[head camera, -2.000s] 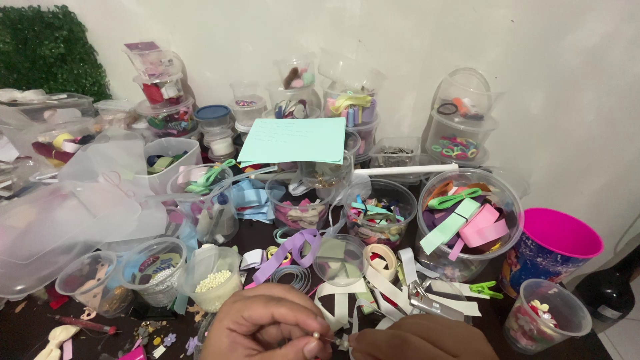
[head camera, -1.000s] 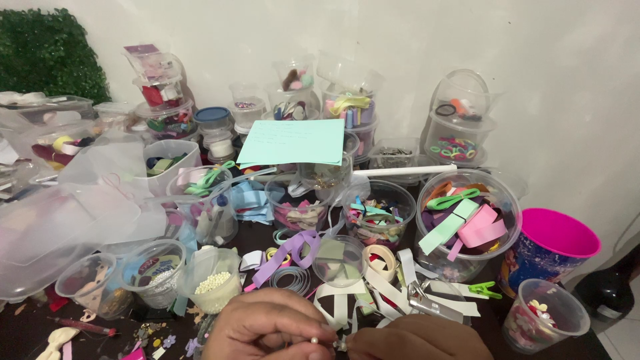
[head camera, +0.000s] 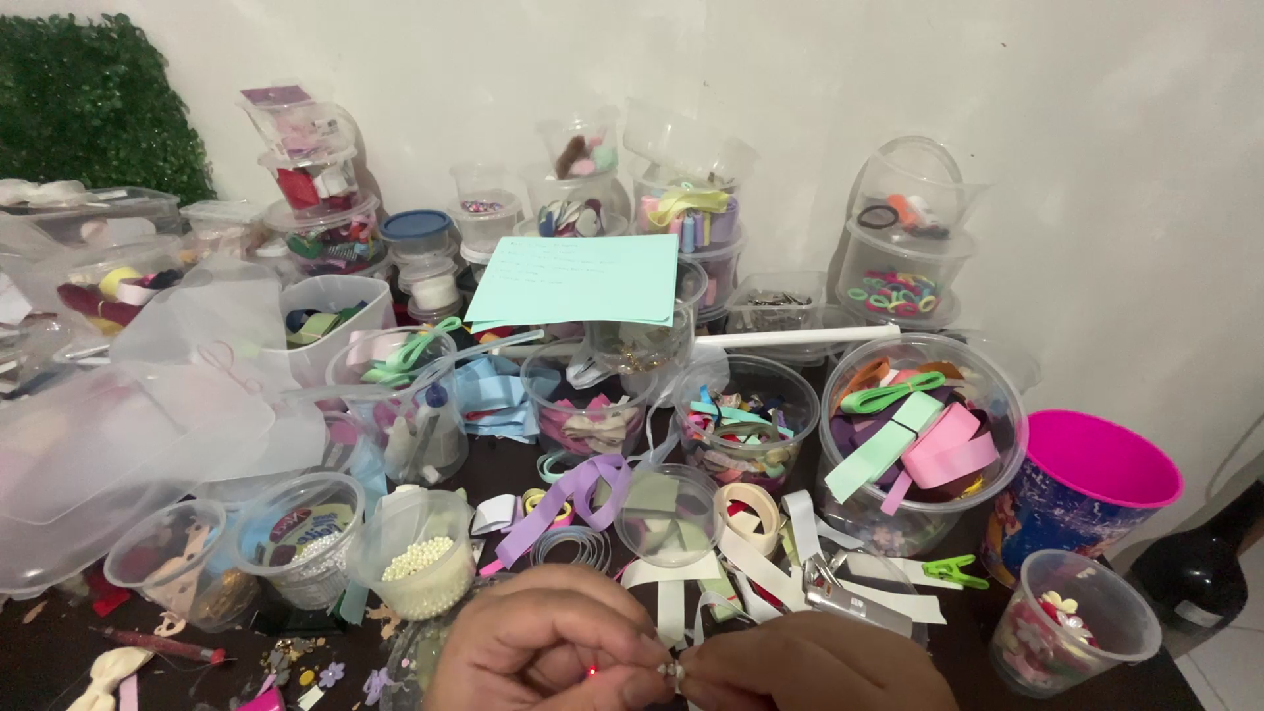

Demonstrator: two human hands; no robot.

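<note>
At the bottom centre, my left hand (head camera: 553, 642) and my right hand (head camera: 810, 662) meet fingertip to fingertip. A tiny whitish beaded piece (head camera: 671, 670) is pinched between them; its exact form is too small to tell. A small red glow shows at my left fingers. Just left of my left hand stands a clear cup of cream pearl beads (head camera: 417, 558). Behind my hands lie a purple ribbon (head camera: 568, 499), cream ribbon strips (head camera: 755, 563) and a clear round lid (head camera: 669, 513). A metal tool (head camera: 854, 597), partly among the ribbons, lies beyond my right hand.
Tubs of ribbons (head camera: 923, 355) and bows (head camera: 746, 365) crowd the table, with stacked containers along the wall. A pink-rimmed bucket (head camera: 1096, 459), a cup of flowers (head camera: 1076, 632) and a dark bottle (head camera: 1200, 563) stand right. A handwritten mint card (head camera: 578, 281) rests on containers. A seam ripper-like tool (head camera: 163, 646) lies left.
My hands stay together at the bottom centre, with only small finger movements. A red glow now shows at my left fingers, where a pale bead showed earlier.
</note>
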